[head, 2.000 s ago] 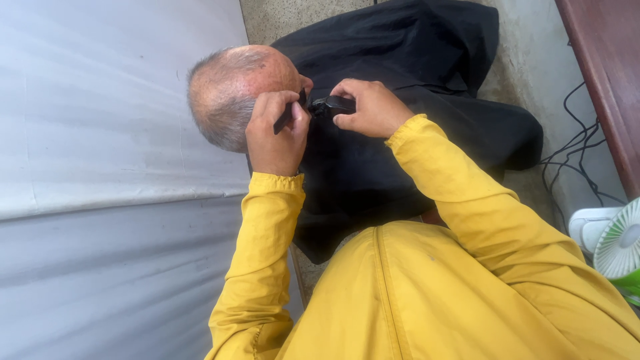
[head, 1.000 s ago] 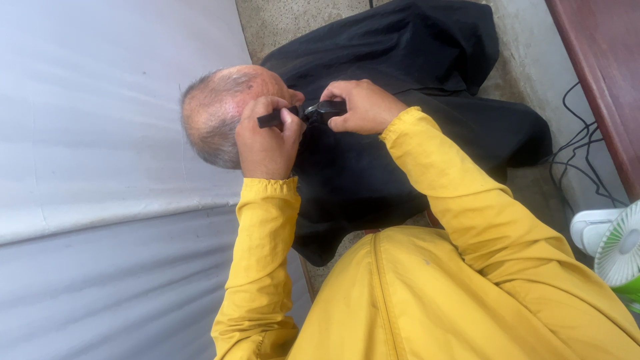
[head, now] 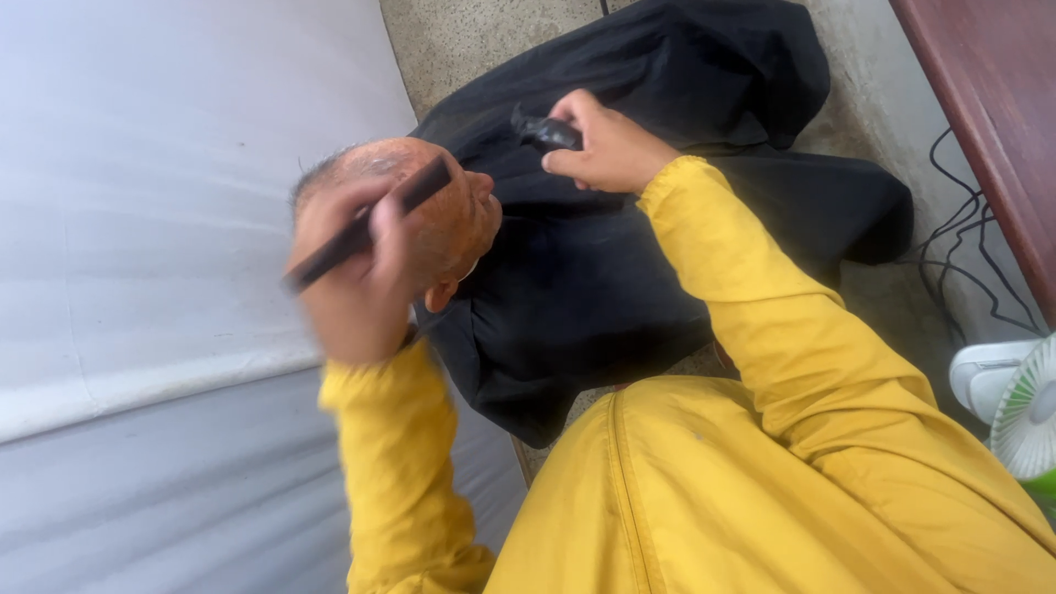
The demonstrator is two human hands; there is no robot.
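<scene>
A seated person's head [head: 437, 210] with short grey hair is at centre left, above a black barber's cape [head: 594, 272] that spreads over the body. My left hand [head: 355, 264], blurred, grips a black comb [head: 367, 227] over the top and side of that head. Over the cape, to the right of the face, my right hand [head: 610, 144] holds a black hair clipper [head: 544, 132], its head end pointing left and apart from the hair. The palm side of my right hand is hidden.
White sheeting [head: 165, 206] hangs along the left. At the right are a reddish-brown wooden surface [head: 990, 107], loose black cables [head: 973, 239] and a small white and green fan [head: 1027, 412]. Speckled floor [head: 462, 41] shows behind the cape.
My right hand has moved away from the head with the clipper, which was beside the comb at the face. My left hand has shifted back over the head with the comb.
</scene>
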